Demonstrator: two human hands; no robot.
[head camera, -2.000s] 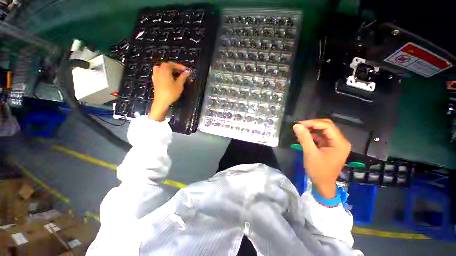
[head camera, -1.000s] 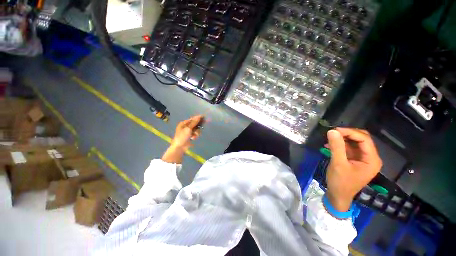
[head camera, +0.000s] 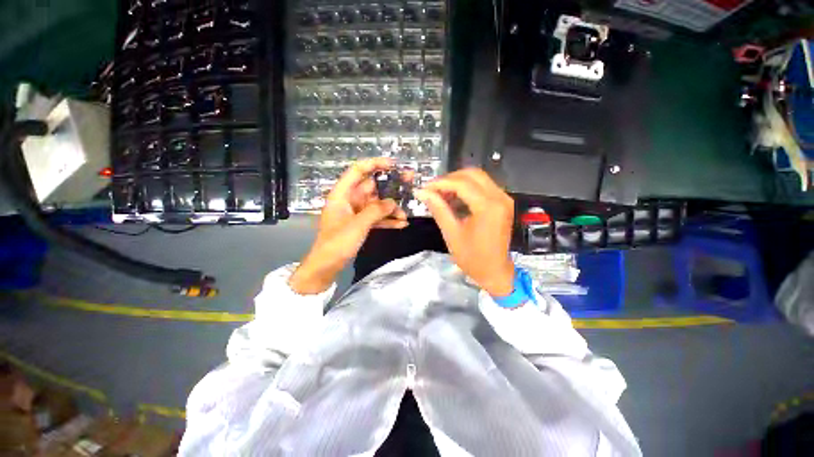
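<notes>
My left hand (head camera: 353, 210) holds a small black module (head camera: 391, 186) between thumb and fingers, in front of my body at the near edge of the clear blister tray (head camera: 368, 120). My right hand (head camera: 473, 223), with a blue wristband (head camera: 515, 290), is beside it with thumb and fingertip pinched at the module's right side. A tiny pale part (head camera: 420, 193) shows at the right fingertips; its shape is too small to tell. The black blister tray (head camera: 192, 134) lies left of the clear tray, with dark parts in its far pockets.
The black press (head camera: 558, 125) stands at right with a silver-white nest (head camera: 578, 46). A red button (head camera: 536, 217) and a green button (head camera: 585, 220) sit at its front, by a black parts strip (head camera: 638, 225). A hose (head camera: 107, 259) and white box (head camera: 64, 152) are at left.
My view has turned back to the bench. My left hand has come from beside the hose tip to my front with the black module. My right hand has moved in to meet it.
</notes>
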